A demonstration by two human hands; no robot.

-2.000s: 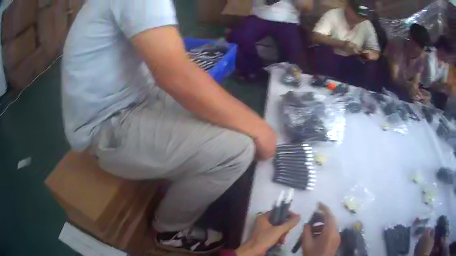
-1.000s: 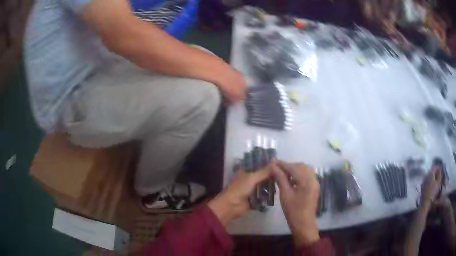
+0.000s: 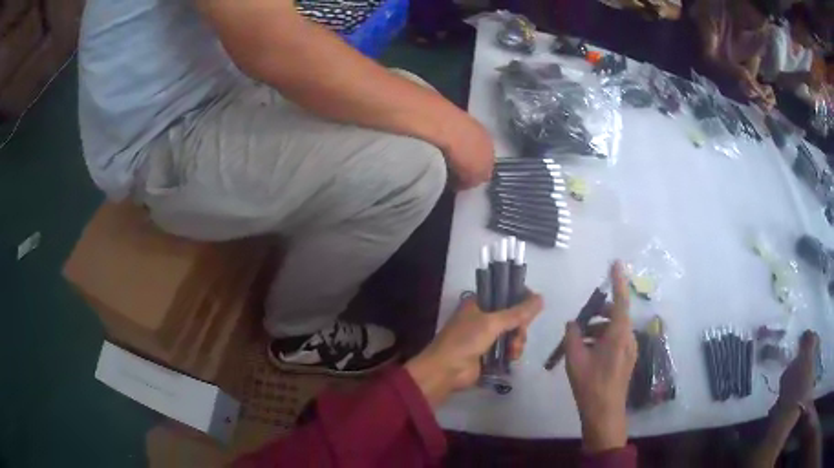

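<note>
My left hand [image 3: 471,344] is closed around several upright black tubes [image 3: 500,283] with white tips pointing away from me; a small dark loop shows at their lower end. My right hand [image 3: 604,370] is to the right of it, index finger extended, thumb and other fingers around a dark slanted stick [image 3: 562,349] that looks like a black tube; its far part is partly hidden by the fingers. A bag of dark parts [image 3: 655,367] lies just right of my right hand.
A seated person's knee and arm [image 3: 411,123] are close on the left. On the white table [image 3: 695,219] are a row of black tubes [image 3: 529,203], a large bag of black parts [image 3: 553,110], pale yellow parts [image 3: 643,286], and tubes [image 3: 729,363] beside another person's hands [image 3: 797,388].
My hands came together at the tube bundle one second ago and are now apart, the right one to the right with the dark stick. The view has shifted.
</note>
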